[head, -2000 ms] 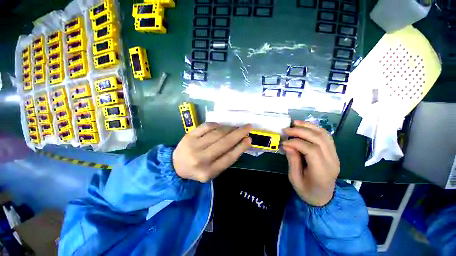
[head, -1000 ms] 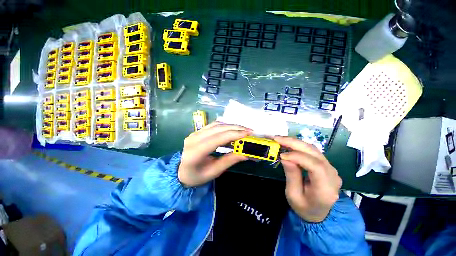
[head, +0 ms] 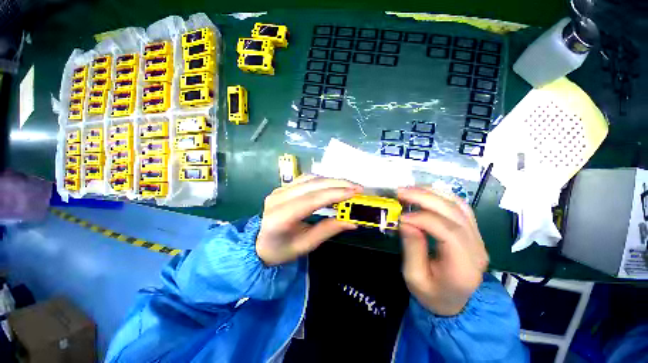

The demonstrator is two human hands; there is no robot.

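Observation:
A yellow device housing [head: 366,213] with a dark rectangular window is held level in front of me, at the bench's front edge. My left hand [head: 302,216] grips its left end between thumb and fingers. My right hand [head: 442,244] is at its right end and slightly blurred; its thumb and fingertips touch the housing. A small pale strip shows near the right end of the window; I cannot tell what it is. The white work pad [head: 361,166] lies just behind the housing, partly hidden by my fingers.
A blister tray [head: 135,117] of yellow housings is at left, with loose housings [head: 236,104] beside it. A film sheet [head: 391,88] with black frames lies behind the pad. At right are a dotted sheet [head: 567,124], a bottle [head: 551,55] and a white cloth [head: 534,220].
The housing was low against the pad and is now raised in both hands, its window facing up. The pad is turned askew. The view has shifted, showing more of the bench's back.

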